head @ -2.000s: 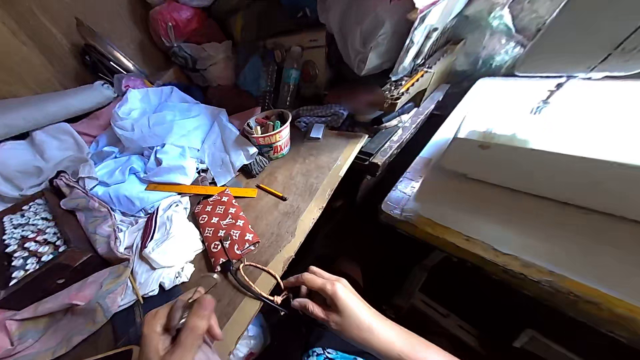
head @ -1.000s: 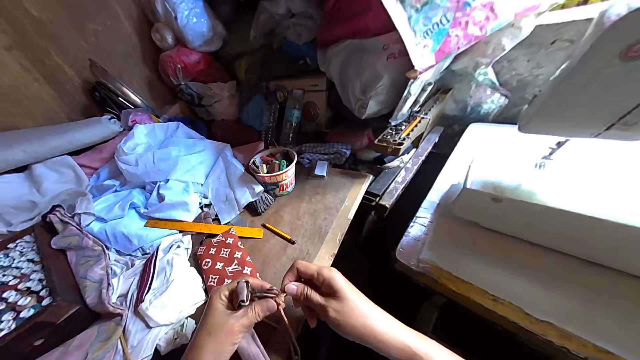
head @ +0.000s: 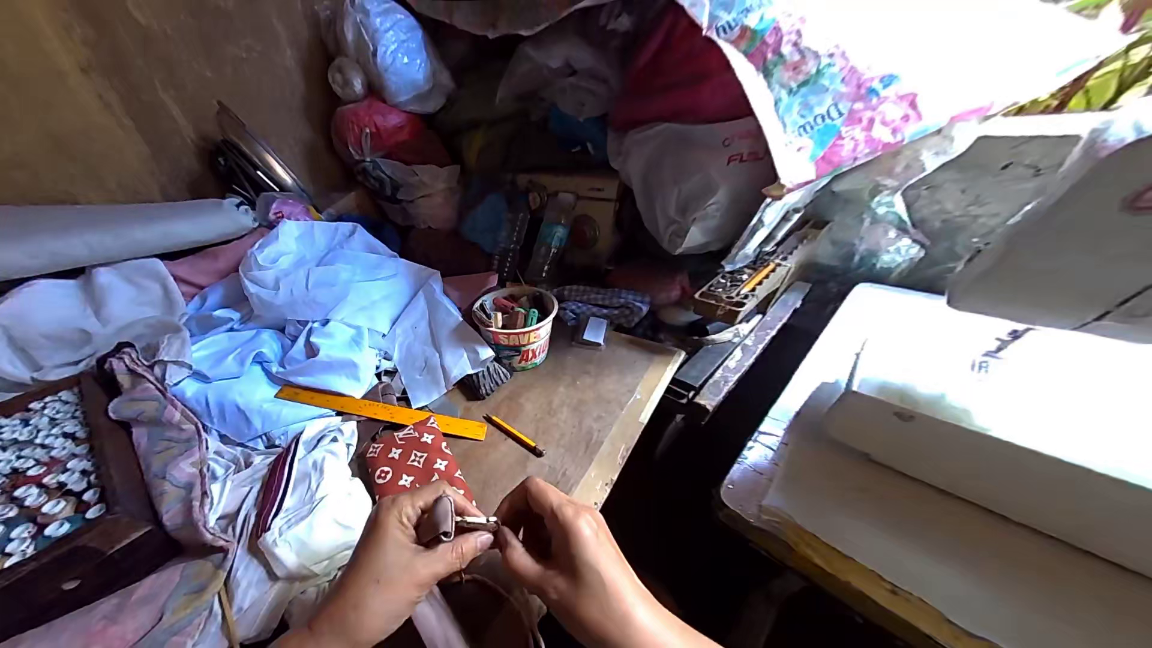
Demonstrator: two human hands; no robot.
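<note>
Between thumb and fingers, my left hand [head: 409,558] pinches a small brownish strap piece [head: 439,522] with a metal part, perhaps a buckle. My right hand [head: 562,549] closes its fingertips on the far end of that same piece. A thin brown strap or cord hangs below the hands, partly hidden by them. Just beyond my left hand lies a red patterned cloth [head: 414,457] with white motifs. Farther back on the wooden table [head: 576,423] are a yellow ruler [head: 382,412] and a yellow pencil [head: 514,435].
A printed tub [head: 522,346] of small tools stands behind the ruler. Blue and white cloths [head: 315,306] heap at the left, near a wooden tray [head: 126,468] of spools or buttons. A dark gap separates the table from a white-topped surface [head: 864,522] at the right.
Two seconds ago my hands were apart, with a looped brown strap between them on the table edge; now they are together at the small piece. The view has shifted upward.
</note>
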